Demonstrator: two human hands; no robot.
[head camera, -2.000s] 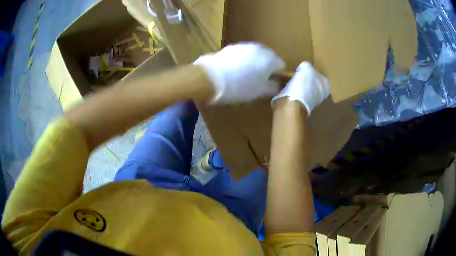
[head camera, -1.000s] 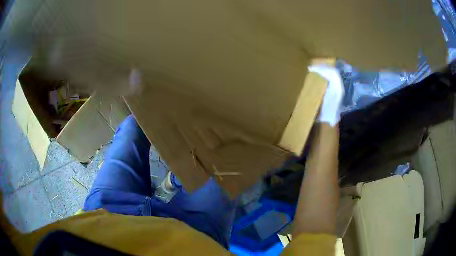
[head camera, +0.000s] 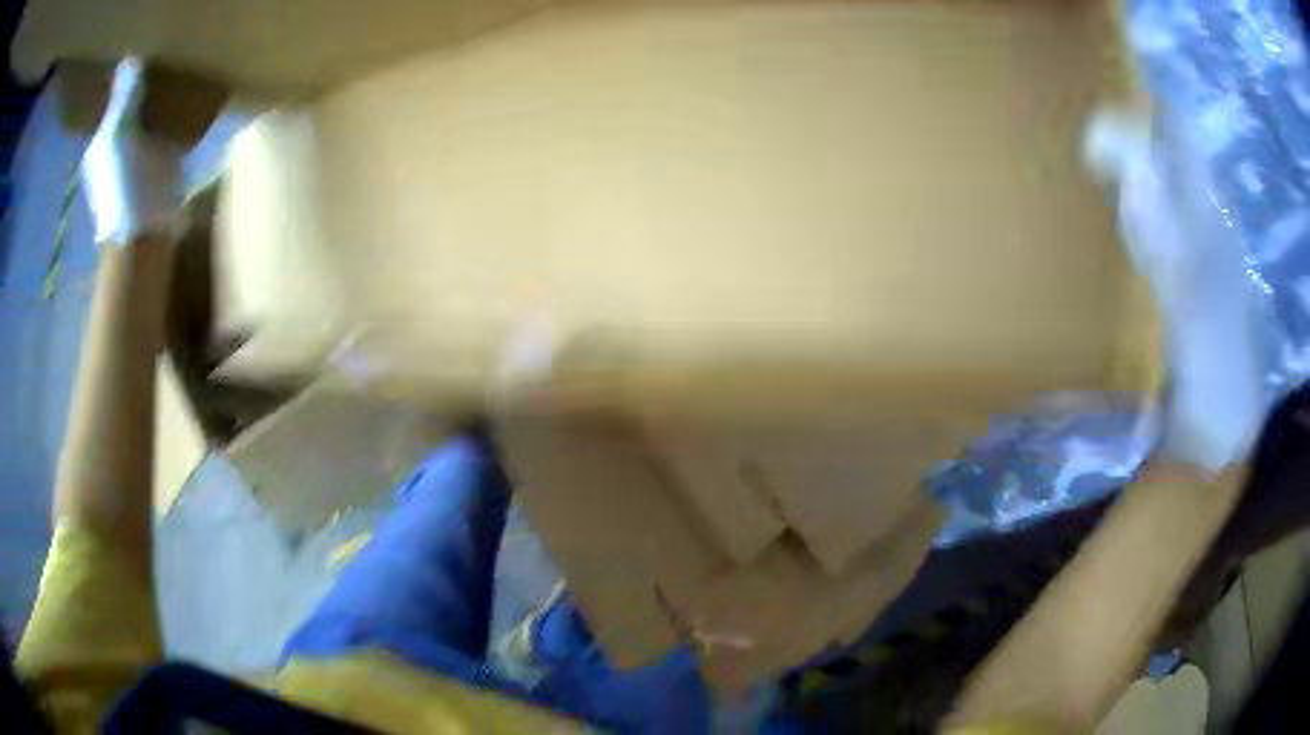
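A large brown partly folded box (head camera: 718, 201), blurred, spans the upper middle, with a raised pale wall on its left side. My left hand (head camera: 132, 172), in a white glove, is at the far upper left, closed at the corner of the broad flap; its fingertips are partly hidden. My right hand (head camera: 1192, 309), gloved and blurred, holds the box's right side wall. Flat box blanks (head camera: 604, 531) lie under the box, over my knees.
An open scrap carton (head camera: 175, 431) stands on the floor at left, mostly hidden behind the box. A plastic-wrapped stack (head camera: 1250, 115) is at right. Pale cardboard (head camera: 1161, 707) shows at the lower right edge.
The flat cardboard held up before me now shows raised walls. My left hand has come into clear view at the far upper left. My right hand has moved right, along the box's side.
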